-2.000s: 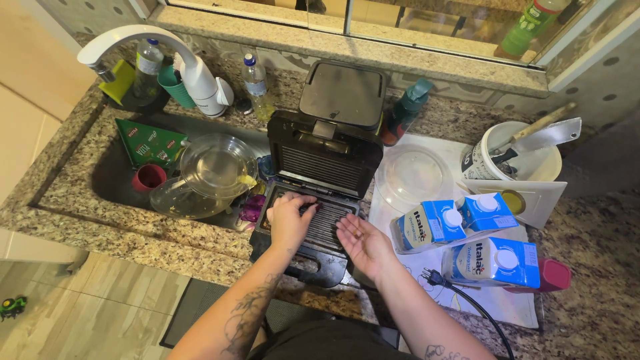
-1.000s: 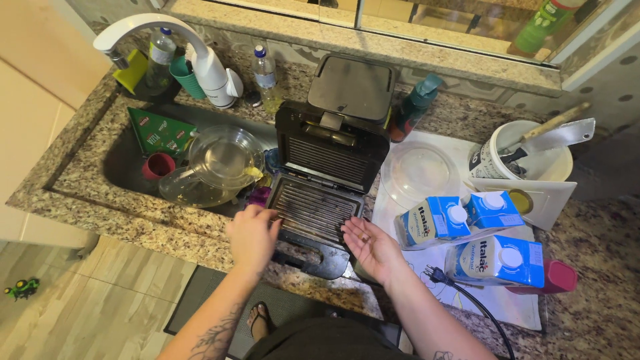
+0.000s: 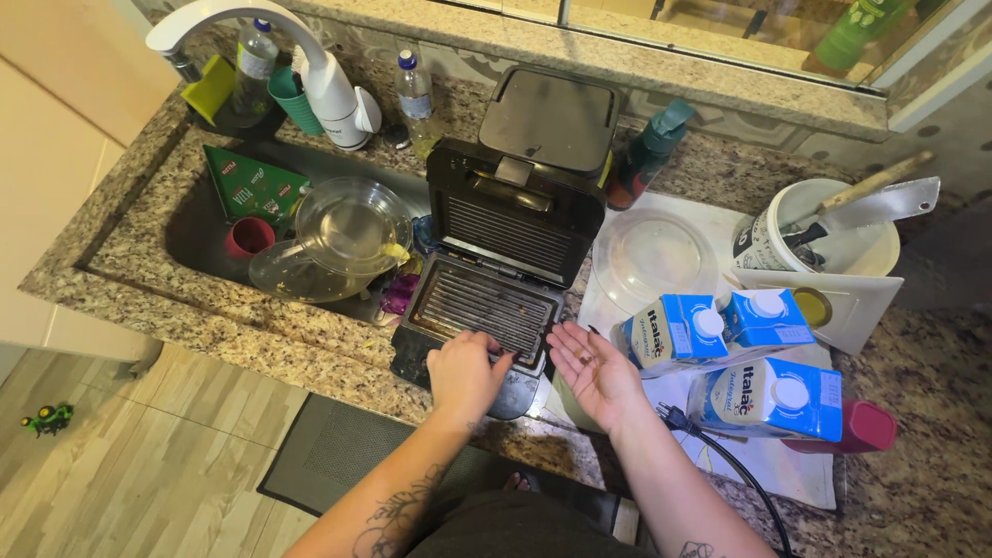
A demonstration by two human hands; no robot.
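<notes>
A black electric contact grill (image 3: pixel 488 310) stands with its lid raised at the counter's front edge, its ribbed lower plate stained with brown residue. My left hand (image 3: pixel 467 374) is over the front edge of that plate, fingers bent down at it; whether they pinch anything is hidden. Palm up beside the plate's right side, my right hand (image 3: pixel 593 372) has small brown crumbs on its cupped palm. The power plug (image 3: pixel 676 417), black with a black cord, lies just right of my right wrist.
Left is a sink with a clear plastic bowl (image 3: pixel 353 225), a red cup (image 3: pixel 249 237) and a white faucet (image 3: pixel 333 101). Right are several milk cartons (image 3: pixel 775 395), a clear lid (image 3: pixel 655 260) and a white bucket (image 3: pixel 821 225) of utensils. A dark bottle (image 3: pixel 647 155) stands behind.
My left hand has moved from the middle of the lower plate to its left front, then rightward along its front edge. My right hand has stayed palm up at the right side.
</notes>
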